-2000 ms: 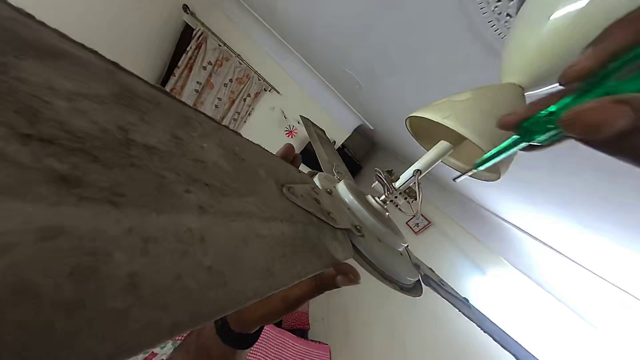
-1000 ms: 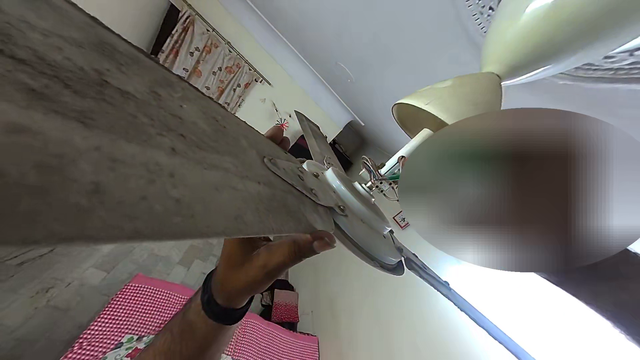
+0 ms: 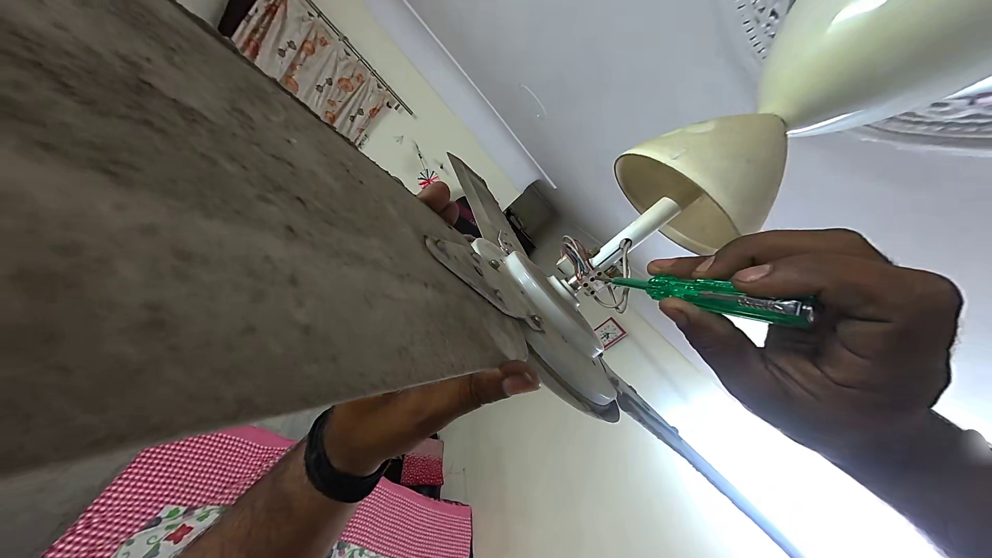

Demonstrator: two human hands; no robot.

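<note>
A ceiling fan's white motor housing hangs at centre, tilted. Its dusty blade fills the left side. My left hand, with a black wristband, grips that blade near its root from beneath, fingertips showing past the far edge. Between finger and thumb, my right hand holds a green-handled screwdriver, its tip at the wiring terminal block beside the downrod. Loose wires surround the block. The cream canopy cup sits higher on the rod.
Two more blades reach away from the housing. Another cream fitting is at upper right, near the ceiling moulding. A floral curtain hangs at upper left. A pink checked cloth lies below, and a bright light glares at lower right.
The screwdriver, held away from the wires two seconds ago, now has its tip at the terminal block. My left hand stays on the blade.
</note>
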